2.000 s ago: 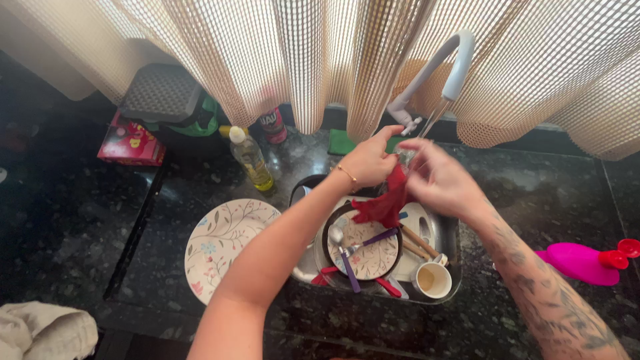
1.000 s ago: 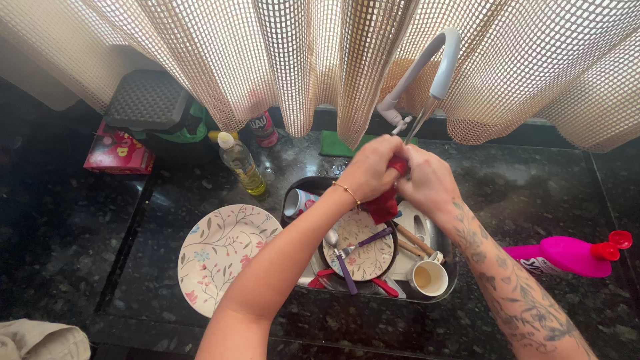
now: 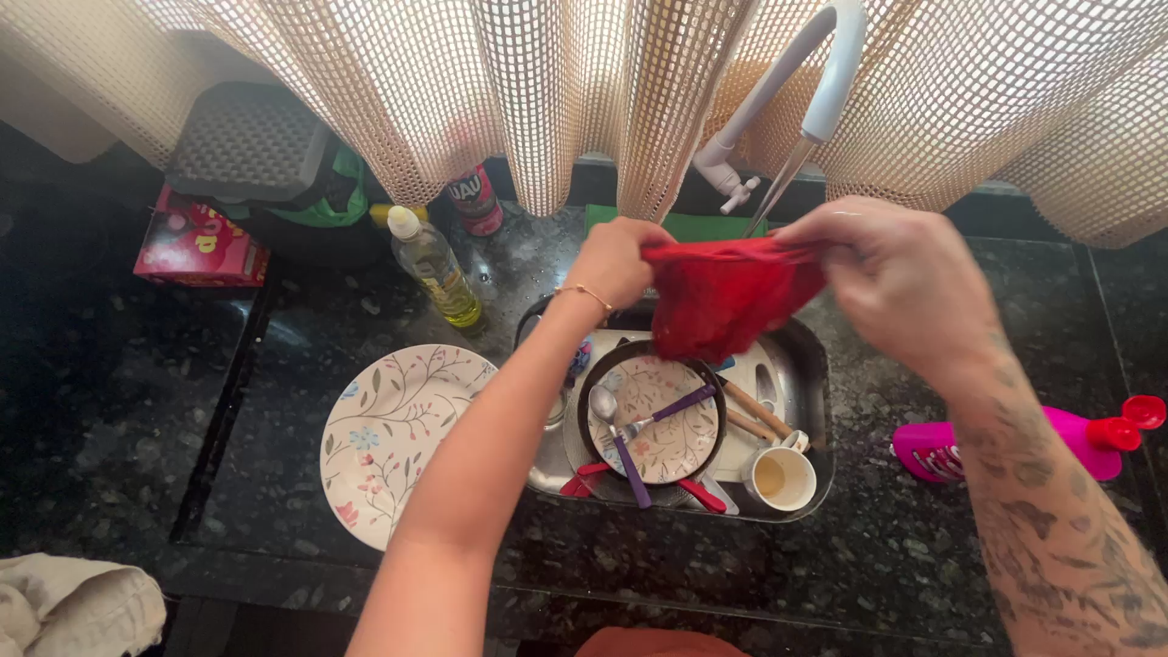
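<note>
Between my left hand (image 3: 619, 263) and my right hand (image 3: 899, 274) a red cloth (image 3: 730, 297) is stretched by its upper edge, its lower part hanging over the sink (image 3: 815, 411). Water runs from the pale faucet (image 3: 835, 73) just behind the cloth. Below, a floral plate (image 3: 652, 383) lies in a dark round pan (image 3: 721, 447) in the sink, with a spoon (image 3: 603, 403) and a purple-handled fork (image 3: 684, 402) on it. A mug (image 3: 783, 479) with brownish liquid stands at the sink's right front. Part of the sink is hidden behind the cloth and my left forearm.
A large floral plate (image 3: 392, 438) rests left of the sink. Behind it stand a bottle of yellow-green liquid (image 3: 438, 269), a pink can (image 3: 476, 203), a lidded bin (image 3: 251, 141) and a pink box (image 3: 196, 242). A magenta bottle (image 3: 931, 449) lies right, partly behind my forearm. A mesh curtain (image 3: 547, 91) hangs behind.
My hands were close together around the bunched red cloth a second ago. They have moved apart, and the cloth is now spread between them.
</note>
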